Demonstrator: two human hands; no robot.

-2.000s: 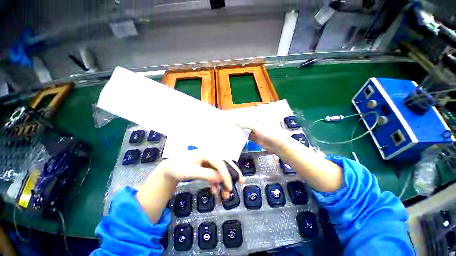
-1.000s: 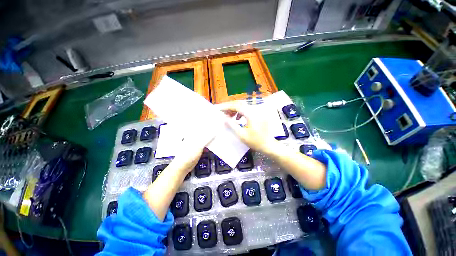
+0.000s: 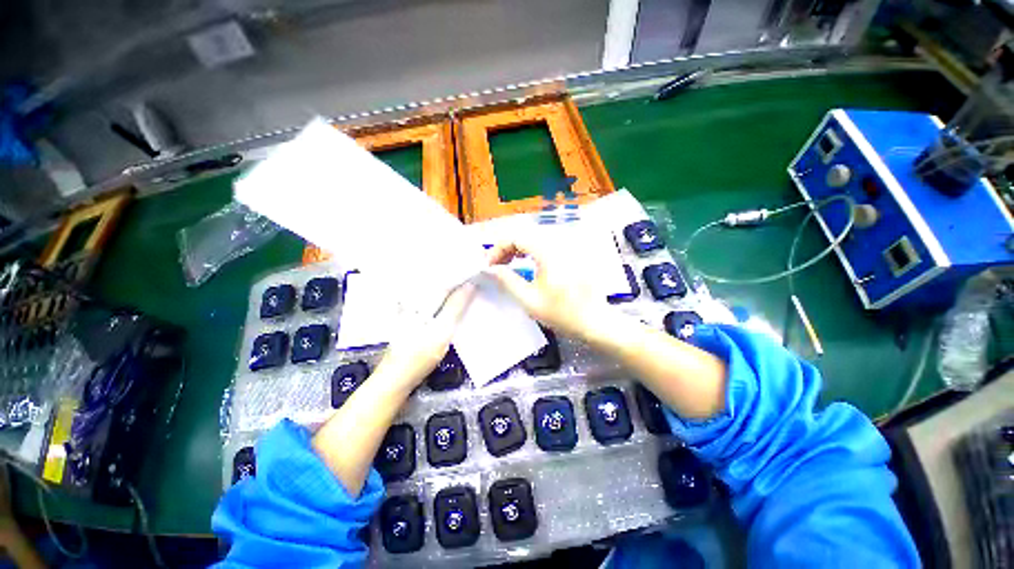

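Observation:
A white liner sheet [image 3: 361, 206] slants over the middle of the clear blister tray [image 3: 600, 478]. My left hand [image 3: 428, 333] holds the sheet near its lower part. My right hand [image 3: 550, 295] is beside it, fingers bent together, with a small bright blue film piece [image 3: 523, 270] at the fingertips. The tray holds rows of black device housings [image 3: 503, 426] with pale marks. A second white sheet [image 3: 595, 250] lies behind my right hand, with blue strips near its top edge.
Two orange-brown wooden frames [image 3: 520, 211] lie behind the tray. A blue control box [image 3: 901, 211] with a cable stands at the right, a thin pale stick [image 3: 806, 325] near it. A crumpled plastic bag [image 3: 222, 239] and a dark bin-like pile [image 3: 111, 400] are at the left.
The slanted sheet shifted left since one second ago, and a blue piece now shows at my right fingertips. Earlier my left hand was over the housings; it has since moved to the sheet.

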